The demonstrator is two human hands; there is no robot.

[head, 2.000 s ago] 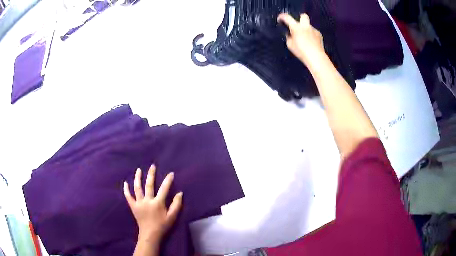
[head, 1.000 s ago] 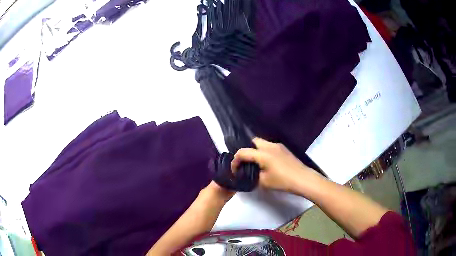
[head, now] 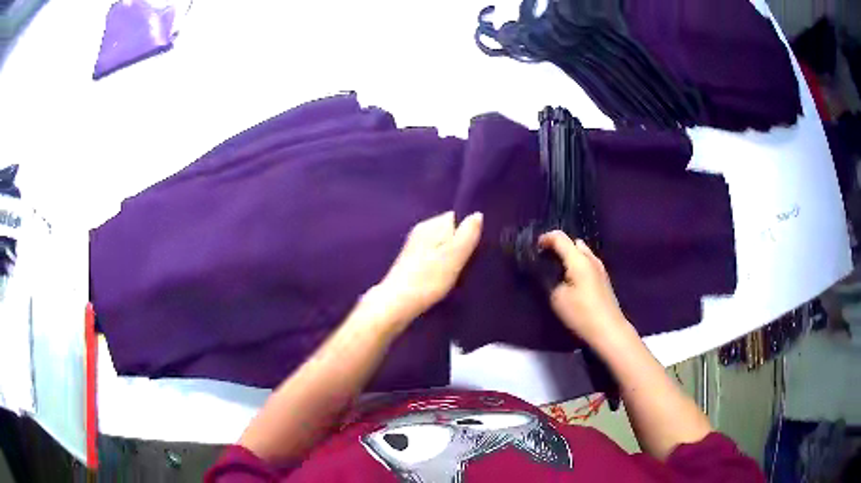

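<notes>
My left hand (head: 436, 257) grips the near-left edge of a dark purple garment piece (head: 651, 226) in front of me. My right hand (head: 578, 279) is closed on a bunch of black hangers (head: 565, 170) at their hooks; the hanger arms lie over that purple piece. To the left lies a flat purple garment stack (head: 274, 245) with a stepped upper edge, meeting the piece near my left hand. My fingertips are partly blurred.
More black hangers (head: 604, 66) lie at the far right, on dark purple garments (head: 722, 66). A small shiny purple packet (head: 137, 36) lies at the far left. A red strip (head: 92, 387) is at the near left table edge. Handwriting marks the white table (head: 802, 255) at right.
The hanger bunch is now in my right hand over a flat purple piece beside the left stack. My left hand has moved from near the hooks to that piece's edge. Other hangers lie farther right in view.
</notes>
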